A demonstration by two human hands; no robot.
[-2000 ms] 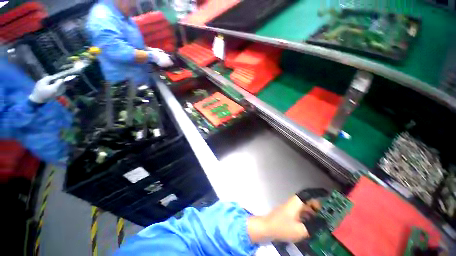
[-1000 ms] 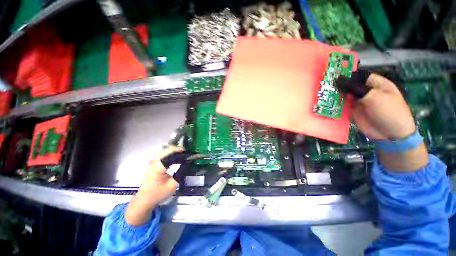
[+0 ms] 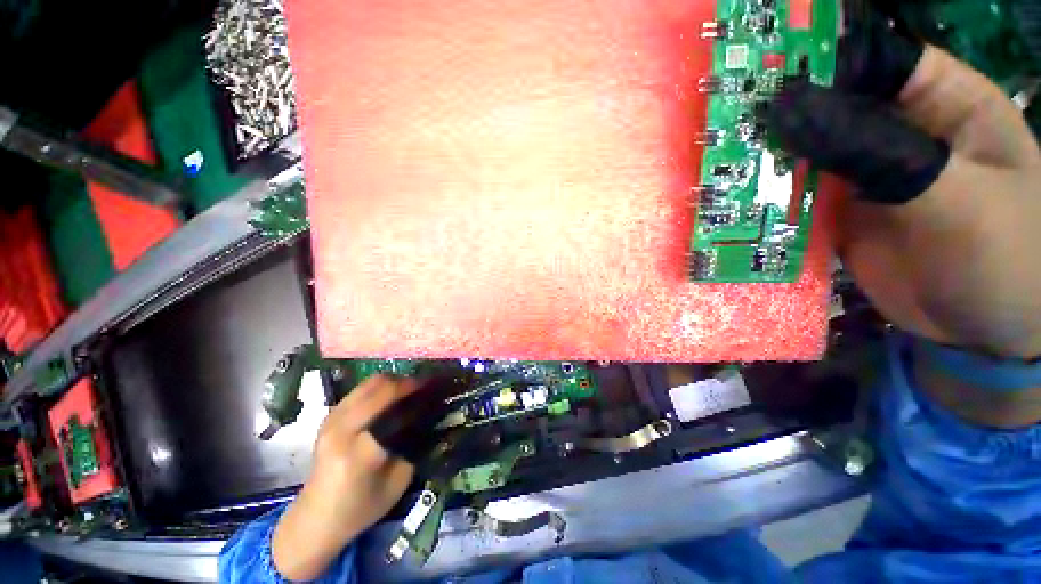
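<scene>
My right hand (image 3: 925,171), with black finger cots and a light blue wrist band, grips a small green plug-in board (image 3: 748,148) together with a large red sheet (image 3: 502,171), raised close to the camera. The sheet hides much of the main circuit board (image 3: 514,394) in its black carrier. My left hand (image 3: 360,462) is at the near left part of that board, with its fingertips partly hidden; whether it grips anything cannot be told. Grey-green clamps (image 3: 462,485) stand at the carrier's near edge.
Silver components (image 3: 257,80) lie in a black bin at the upper left. A metal rail (image 3: 639,479) runs along the near side. Left of the carrier is the dark conveyor bed (image 3: 211,388), and farther left another board with a red sheet (image 3: 80,439).
The red sheet and small board have come up closer to the camera in my right hand. My left hand remains at the board's near left side. The view has shifted and tilted.
</scene>
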